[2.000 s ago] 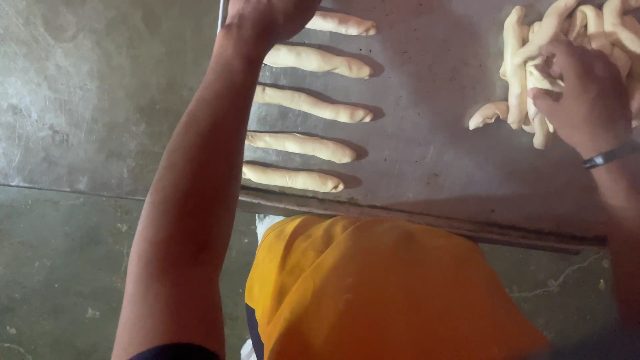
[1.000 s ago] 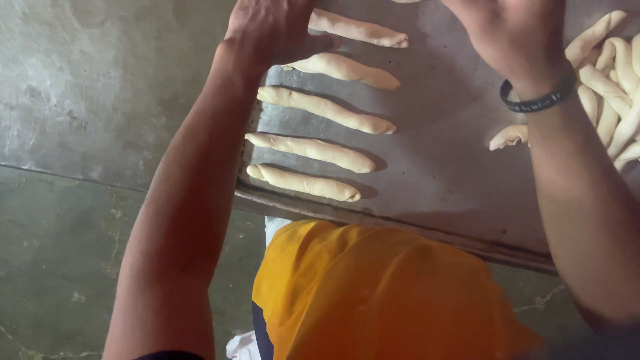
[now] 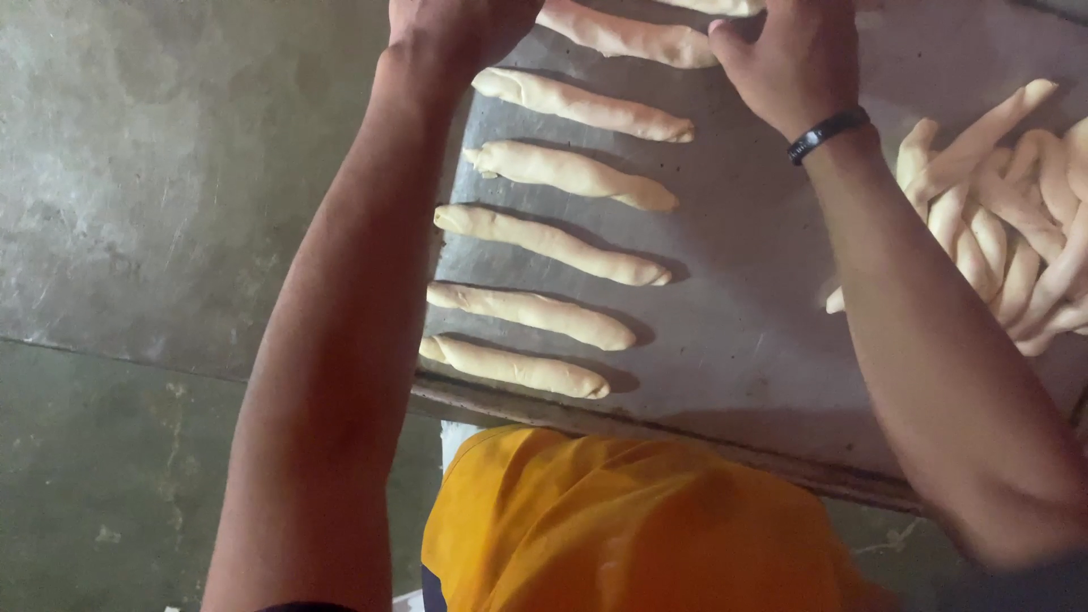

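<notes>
Several twisted dough strips (image 3: pixel 552 238) lie side by side on a metal tray (image 3: pixel 748 280). At the top edge, my left hand (image 3: pixel 467 30) is at the left end of a dough strip (image 3: pixel 629 36); its fingertips are cut off or hidden. My right hand (image 3: pixel 790 59), with a black wristband, has its thumb by that strip's right end, near another strip (image 3: pixel 714 5) at the frame's top. Whether either hand grips dough cannot be told. A heap of loose dough strips (image 3: pixel 1003 221) lies on the tray, right of my right forearm.
The tray's near rim (image 3: pixel 680 429) runs just beyond an orange-yellow garment (image 3: pixel 629 518) at my front. A grey, scratched surface (image 3: pixel 153 170) lies left of the tray, with a greenish floor (image 3: pixel 102 476) below it.
My right hand has left the dough heap, where it was two seconds ago, and is now by the row's upper strips. More strips of the row show now. The view has shifted.
</notes>
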